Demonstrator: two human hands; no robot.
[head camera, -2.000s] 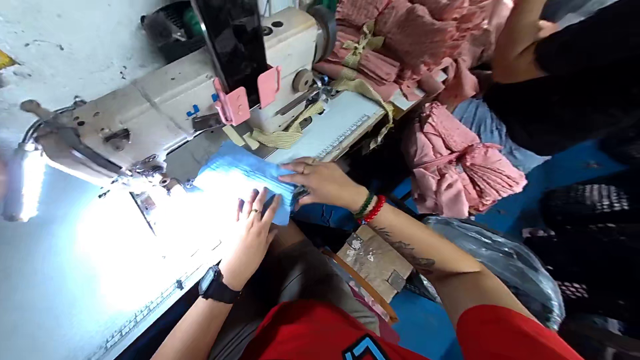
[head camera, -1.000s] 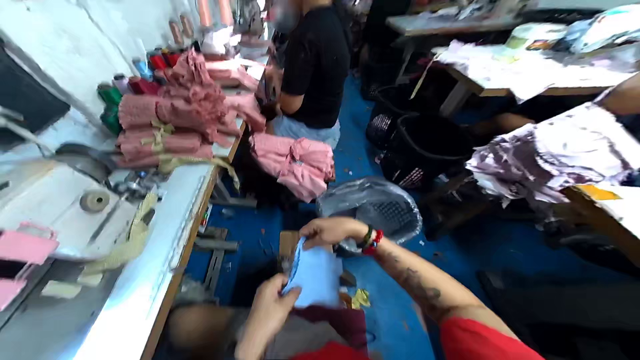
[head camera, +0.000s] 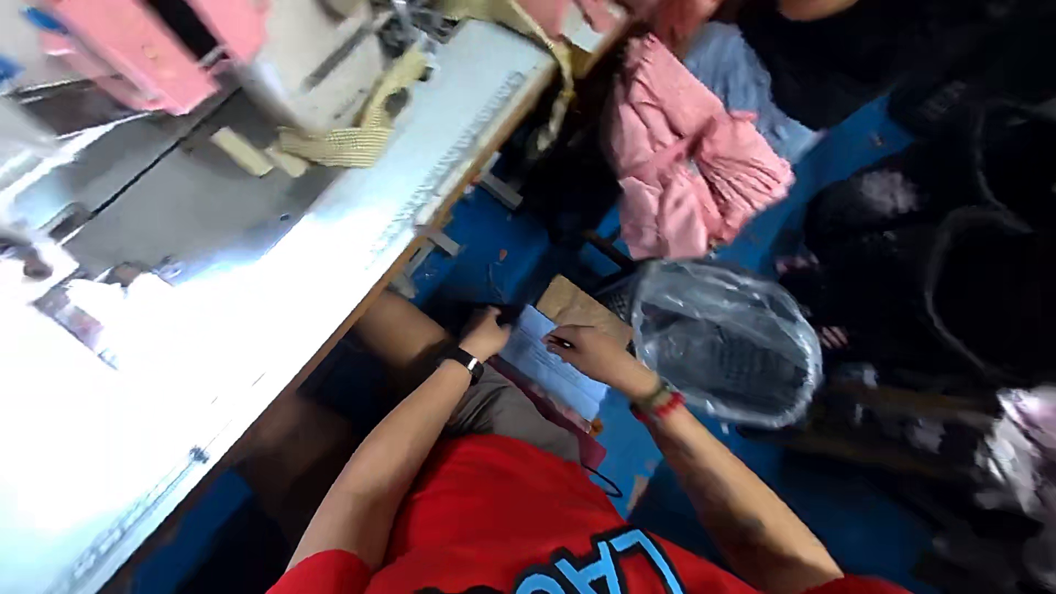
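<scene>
A light blue piece of cloth (head camera: 549, 363) lies flat beside my lap, partly over a brown cardboard piece (head camera: 577, 307). My left hand (head camera: 487, 332) is at the cloth's left edge; its fingers are blurred, and whether they pinch the cloth is unclear. Over the cloth's upper right part is my right hand (head camera: 587, 351), with its fingers curled around a small dark object that I cannot identify. The wrist above it wears a red and a green bracelet.
A sewing machine table (head camera: 346, 239) runs along the left, with a yellowish fabric strip (head camera: 355, 144) on it. A pink cloth bundle (head camera: 689, 157) lies beyond the cardboard. Right of my right hand stands a basket lined with clear plastic (head camera: 726, 342). A person in dark clothes is at the top right.
The blue cloth was under the sewing machine's head two seconds ago, then held up between both hands. Now it lies beside my lap, and my right hand is over it. The view has swung.
</scene>
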